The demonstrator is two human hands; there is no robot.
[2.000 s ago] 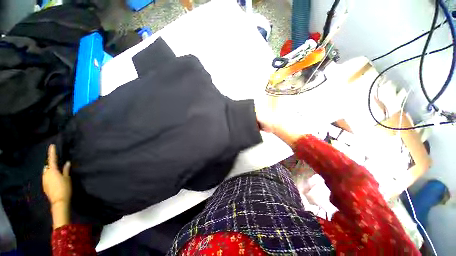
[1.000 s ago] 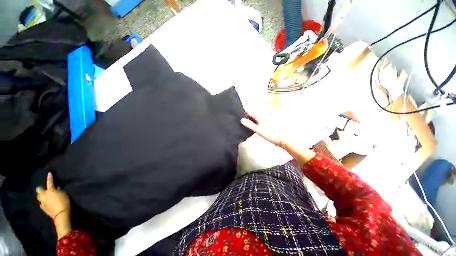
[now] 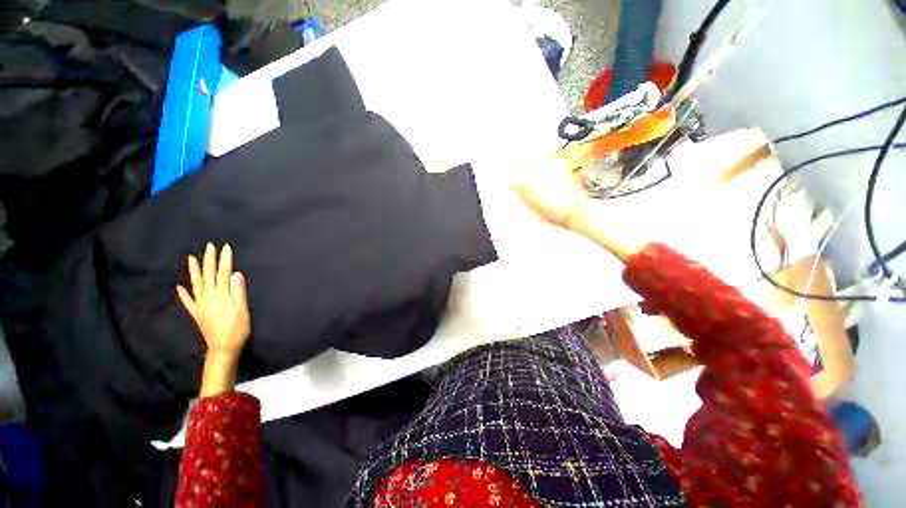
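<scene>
A black garment (image 3: 328, 218) lies spread on the white-covered table (image 3: 457, 89), with one flat strip sticking out at the top and another at the right. My left hand (image 3: 218, 303) lies palm down on the garment's left part, fingers apart. My right hand (image 3: 556, 201) is over the white cover, right of the garment and clear of it, just below the iron. It looks empty, but its fingers are washed out by glare. The iron (image 3: 621, 144) with an orange handle rests at the table's upper right.
A bright blue long box edge (image 3: 187, 109) stands at the table's left, beside heaped black cloth (image 3: 70, 119). A ribbed hose (image 3: 637, 45) and a red patch (image 3: 598, 89) are beyond the iron. Black cables (image 3: 760, 213) hang at right above a cardboard box (image 3: 827, 322).
My left hand has moved right and up from the garment's left edge onto its body. My right hand has left the right strip and moved toward the iron. The garment lies flatter.
</scene>
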